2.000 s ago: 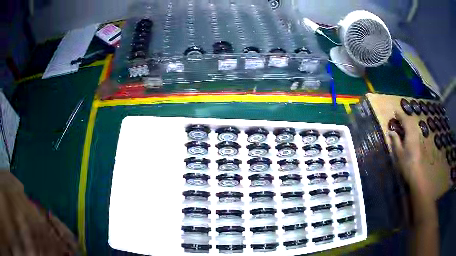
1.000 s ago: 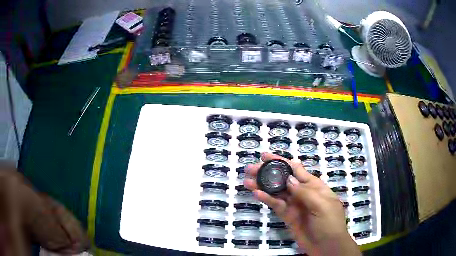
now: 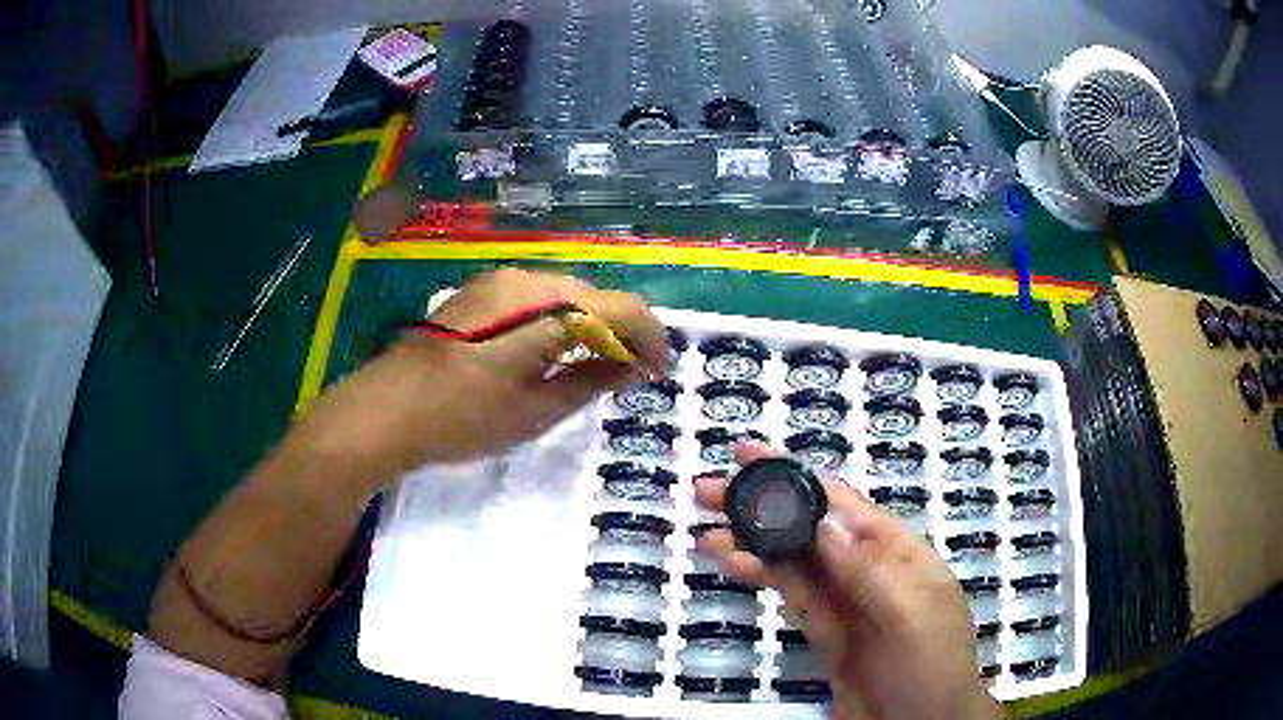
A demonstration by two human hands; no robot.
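My right hand (image 3: 894,605) holds a speaker driver (image 3: 775,509) in its fingertips, dark face up, above the white packing tray (image 3: 464,563). My left hand (image 3: 521,352) is over the tray's upper left part and grips a yellow test probe (image 3: 597,335). Its tip is near my fingertips, apart from the driver in my right hand. Red and black probe leads (image 3: 486,328) run over the back of my left hand and by the wrist. Rows of discs stand on edge in the tray's slots; the hands hide some of them.
A clear plastic sorting tray (image 3: 675,197) is at the back. A desk fan (image 3: 1114,127) stands back right. A cardboard sheet (image 3: 1196,422) with dark discs lies on dark stacked trays (image 3: 1119,464) at right. A slim metal tool (image 3: 262,303) and white paper (image 3: 275,99) are at left.
My right hand has brought a disc from the cardboard sheet to above the tray. My left hand has come in from the lower left and now shows the yellow probe.
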